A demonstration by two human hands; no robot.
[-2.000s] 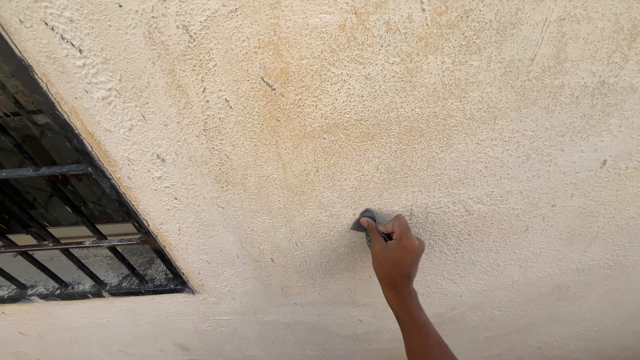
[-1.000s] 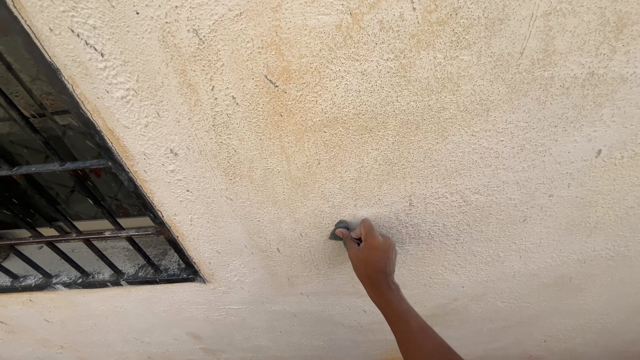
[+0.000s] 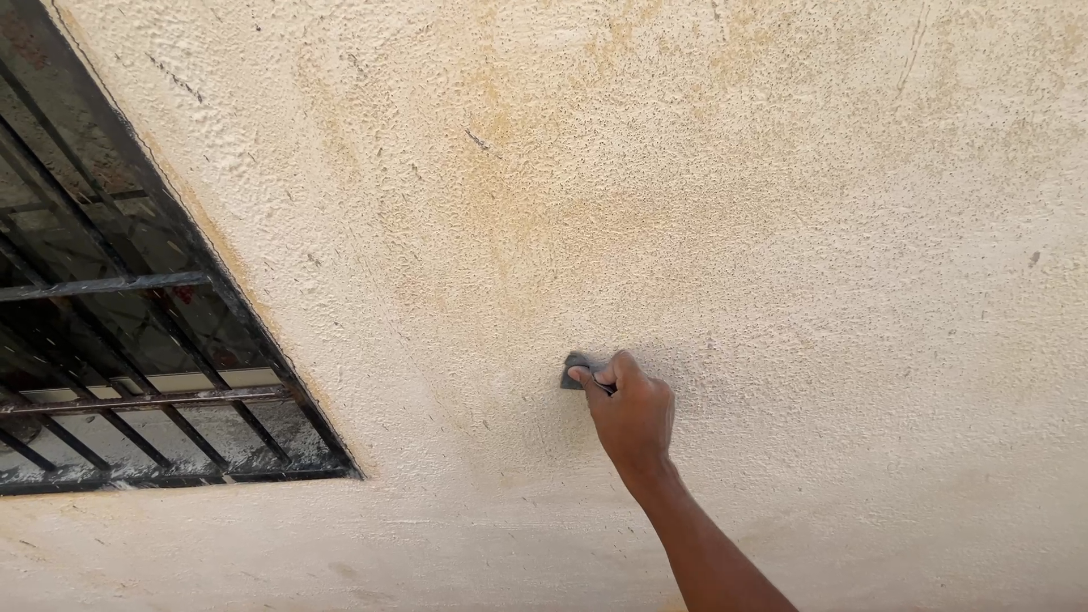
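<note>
My right hand (image 3: 633, 408) reaches in from the lower right and pinches a small folded dark grey piece of what looks like sandpaper (image 3: 571, 371) between thumb and fingers. The piece lies against the rough, cream-painted wall (image 3: 476, 340), its free corner sticking out to the left of the thumb. Greyish smudging shows on the wall around the fingers. Part of the piece is hidden by the hand. My left hand is out of the frame.
A window opening with black metal bars (image 3: 170, 399) fills the left side, its frame edge slanting down to a corner left of my hand. Pale dust or paint lies along its sill (image 3: 127, 480). Brownish stains (image 3: 501, 110) and small dark scratches mark the wall above.
My right hand has moved left along the wall, nearer the barred window, still holding the grey piece. The view has shifted slightly.
</note>
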